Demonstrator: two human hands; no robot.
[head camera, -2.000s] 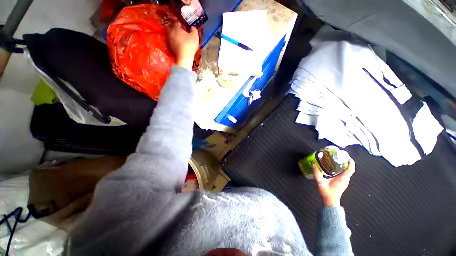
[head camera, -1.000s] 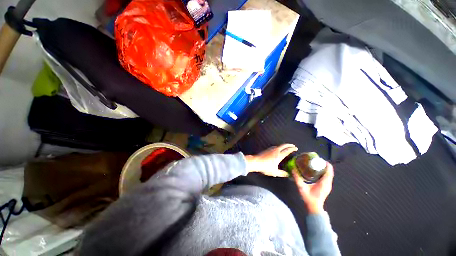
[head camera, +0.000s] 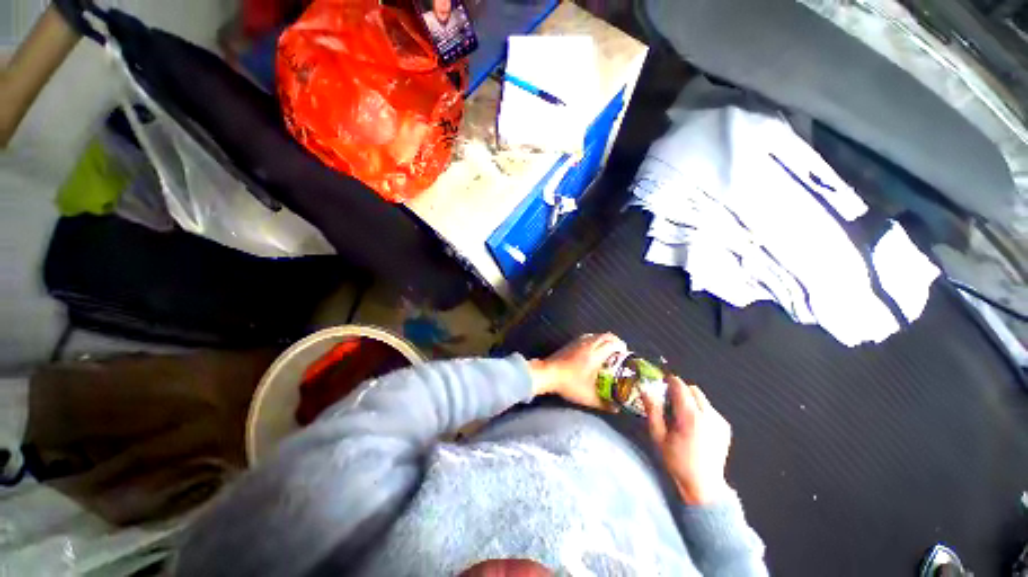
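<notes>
A drink bottle with a green-yellow label and brown contents is between my two hands, close to my chest over the table's near edge. My left hand grips the bottle around its body. My right hand has its fingers closed at the bottle's top end and hides the cap. I cannot tell whether the cap is on.
A fanned pile of white cut pieces lies on the black ribbed table. Behind is a cabinet with paper, a pen, a red plastic bag and a smartphone. A waste bucket stands at left.
My left hand has come from the red bag and phone to the bottle and now grips it. My right hand has shifted from the bottle's side to its top. The bottle is closer to my body.
</notes>
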